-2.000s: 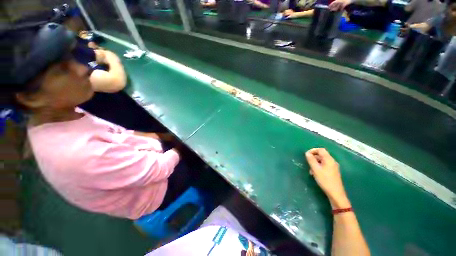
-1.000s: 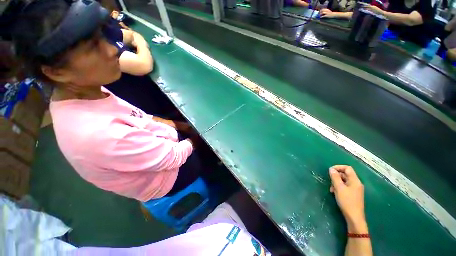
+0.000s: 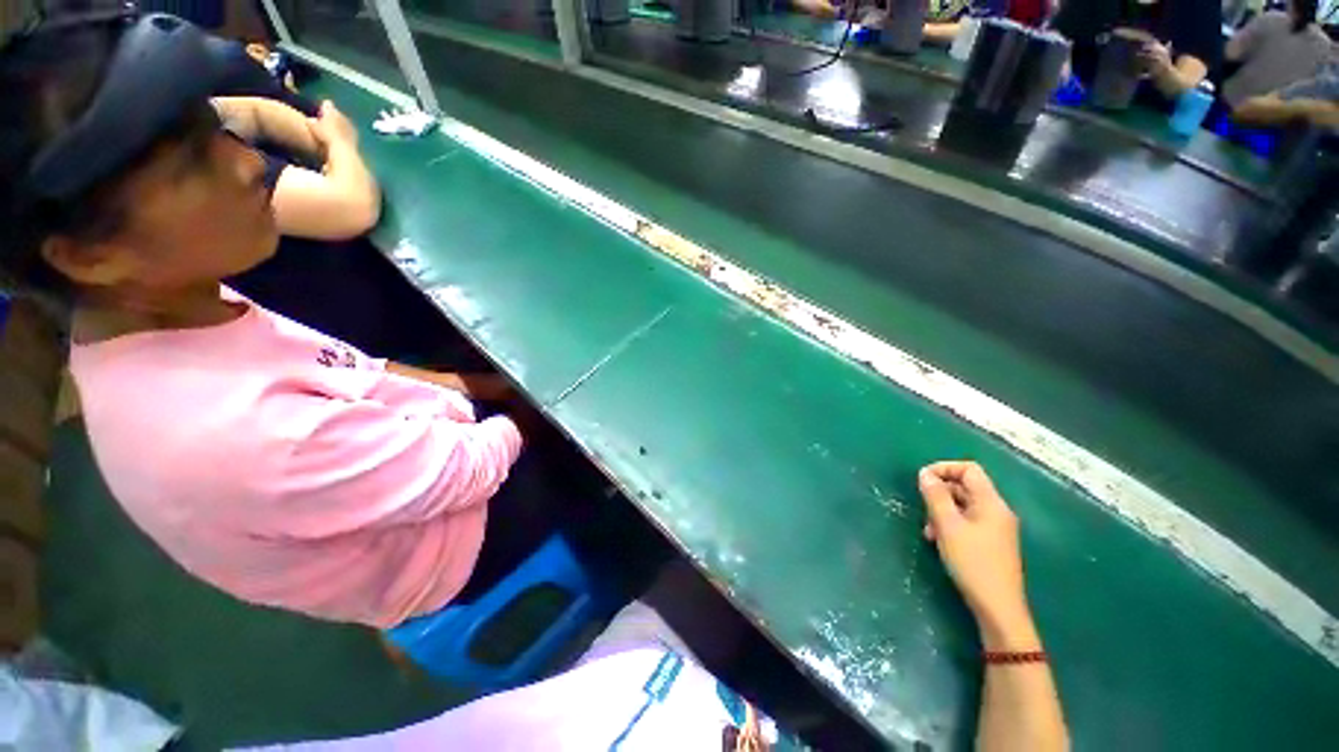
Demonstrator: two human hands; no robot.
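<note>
My right hand (image 3: 972,536) rests on the green workbench top (image 3: 764,441) at the lower right. Its fingers are curled in and the thumb lies against them; I see nothing in it. A red beaded bracelet (image 3: 1015,657) is on this wrist. My left hand is not in view. Pale printed clothing (image 3: 588,713) shows at the bottom edge.
A seated person in a pink top (image 3: 294,470) is close on the left, by a blue stool (image 3: 507,617). Another person's folded arm lies beyond. A worn whitish strip (image 3: 911,367) borders the dark conveyor belt (image 3: 940,221). White crumpled gloves or cloth (image 3: 403,121) lie far left.
The camera view has shifted, moving the bench and the pink-clad person leftward in the picture over the last second. My right hand stays curled on the bench.
</note>
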